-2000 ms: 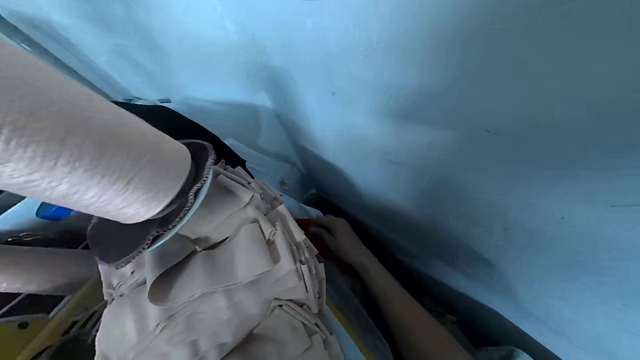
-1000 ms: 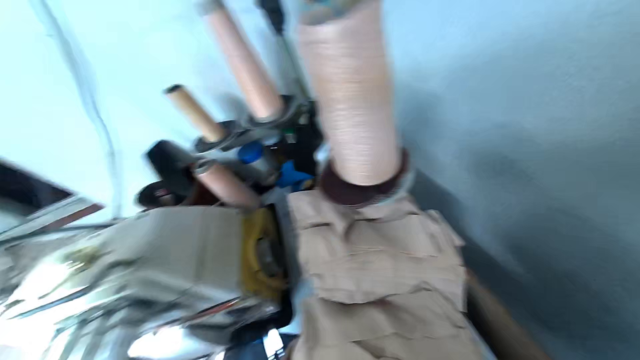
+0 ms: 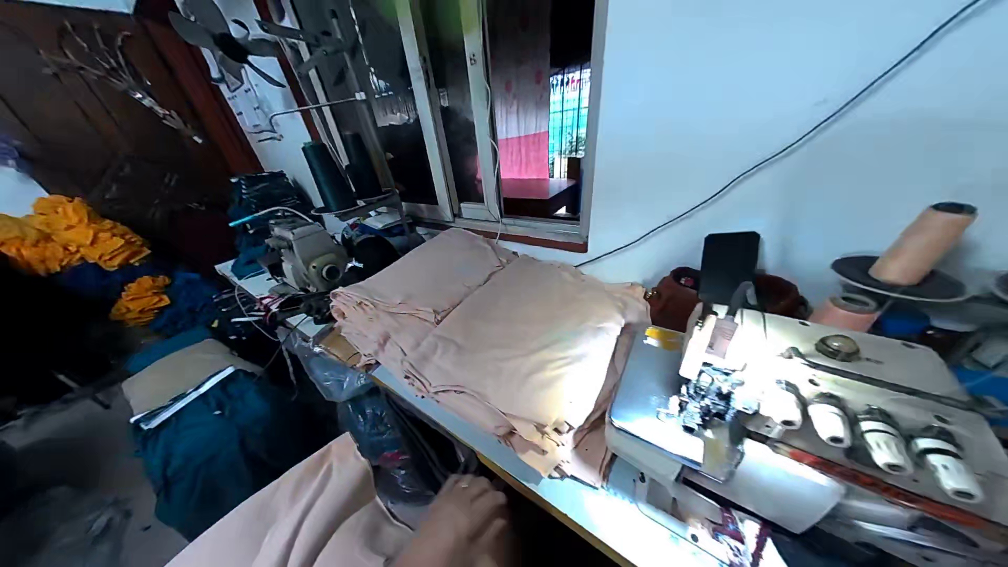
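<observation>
One hand shows at the lower middle, before the table's front edge; it seems to be my left hand (image 3: 465, 512), its fingers curled, blurred and partly cut off by the frame. Beside it on the left lies loose pale pink fabric (image 3: 315, 504); whether the fingers grip it I cannot tell. My other hand is out of view. A large stack of folded pale pink fabric (image 3: 512, 339) lies on the table, beyond the hand. To the right of the stack stands an overlock sewing machine (image 3: 866, 354) with its lamp lit.
A second sewing machine (image 3: 307, 256) stands at the table's far left end. Thread cones (image 3: 921, 244) stand at the right. Teal fabric (image 3: 220, 441) and orange fabric (image 3: 71, 236) lie in piles at the left. A black cable (image 3: 756, 161) crosses the wall beside a window.
The view has swung widely, from the wall and thread cones to the table and room. A hand that was beside a fabric stack two seconds ago is not visible there now.
</observation>
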